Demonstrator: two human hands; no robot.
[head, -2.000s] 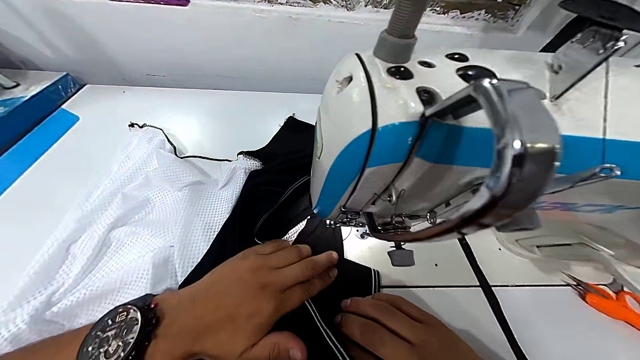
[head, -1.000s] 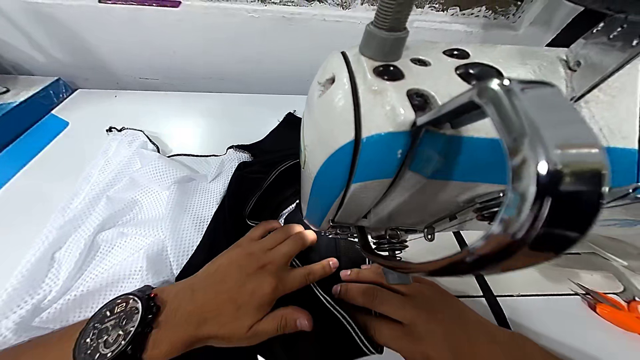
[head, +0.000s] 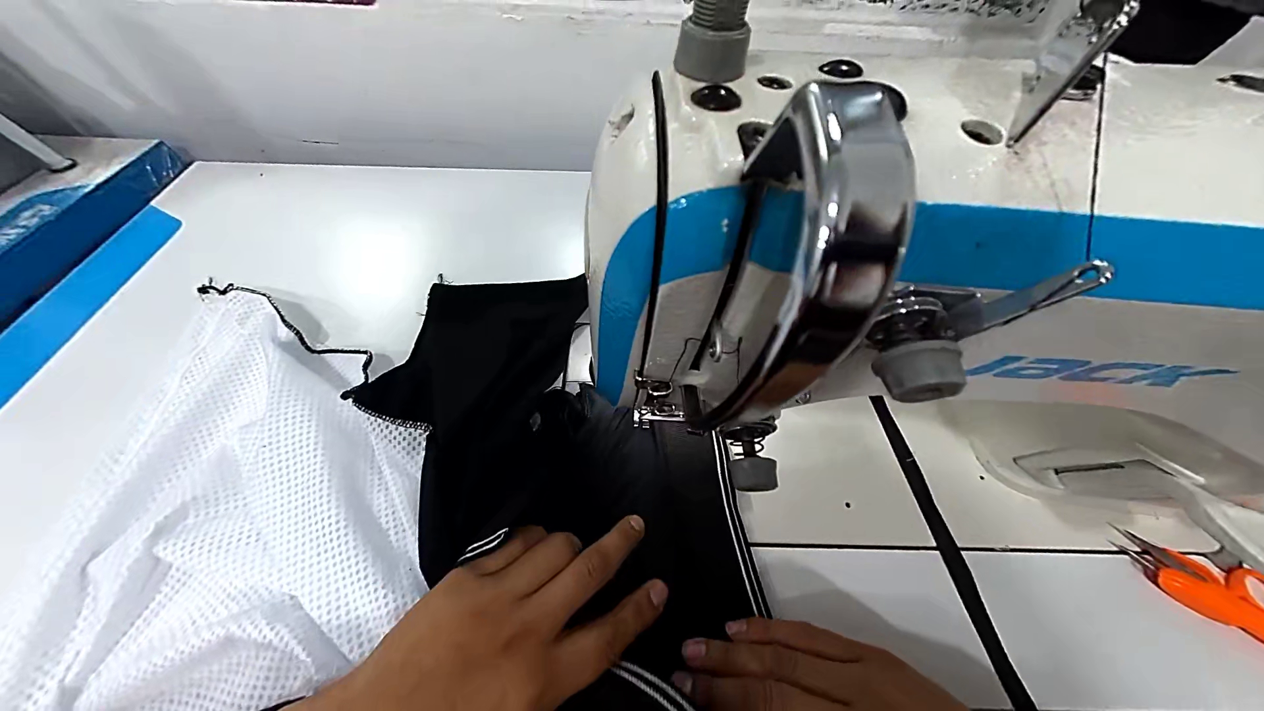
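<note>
Black fabric with thin white stripes [head: 681, 533] lies under the needle area of a white and blue Jack sewing machine [head: 1027, 247]. My left hand [head: 513, 612] presses flat on this fabric with its fingers spread, in front of the needle. Low in the view, my right hand [head: 810, 667] rests at the fabric's right edge, fingers together and partly cut off by the frame; whether it pinches the cloth is not visible. White mesh fabric [head: 247, 494] is joined to the black piece on the left. The machine's chrome lever guard [head: 859, 197] partly covers the needle area.
Orange-handled scissors [head: 1205, 583] lie on the table at the right. A black strip [head: 948, 543] runs across the tabletop [head: 839, 583] right of the needle. A blue and white box [head: 79, 212] stands at the far left, near the wall [head: 395, 89].
The black fabric is now laid out flatter, with its striped edge running straight from the needle area. Both hands have moved toward me, away from the needle. The view has shifted.
</note>
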